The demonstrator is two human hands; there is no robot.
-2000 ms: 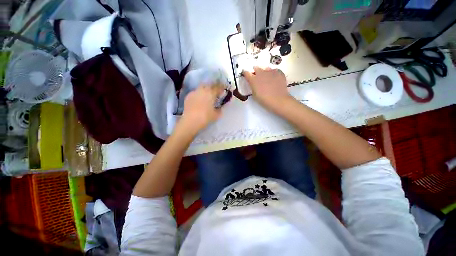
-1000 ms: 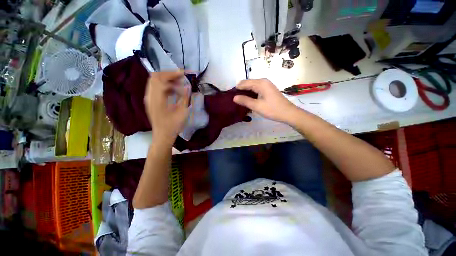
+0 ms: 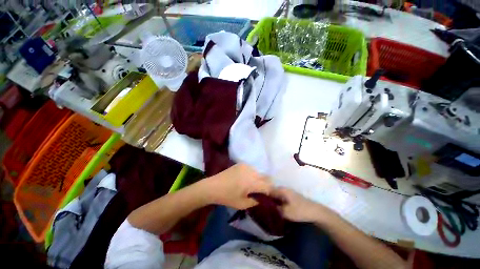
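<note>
A grey and maroon garment point(image 3: 210, 107) lies heaped on the white table left of the sewing machine point(image 3: 368, 113), with its maroon part hanging toward the front edge. My left hand point(image 3: 239, 186) is closed on the maroon cloth end point(image 3: 267, 215) at the table's front edge, over my lap. My right hand point(image 3: 297, 206) pinches the same maroon cloth from the right, touching my left hand. A small grey-white piece of the cloth hangs below my hands. My fingertips are partly hidden by the cloth and slightly blurred.
Red-handled snips point(image 3: 351, 179) lie near the lit needle area. A white tape roll point(image 3: 419, 214) and scissors point(image 3: 449, 229) lie at the right. A white fan point(image 3: 164, 58) and yellow box point(image 3: 125, 100) stand left. A lime basket point(image 3: 316, 47) stands behind; an orange basket point(image 3: 63, 168) is lower left.
The view has swung left and up. My hands have left the needle area and come together on the maroon cloth at the front edge. The snips, uncovered, lie near the needle.
</note>
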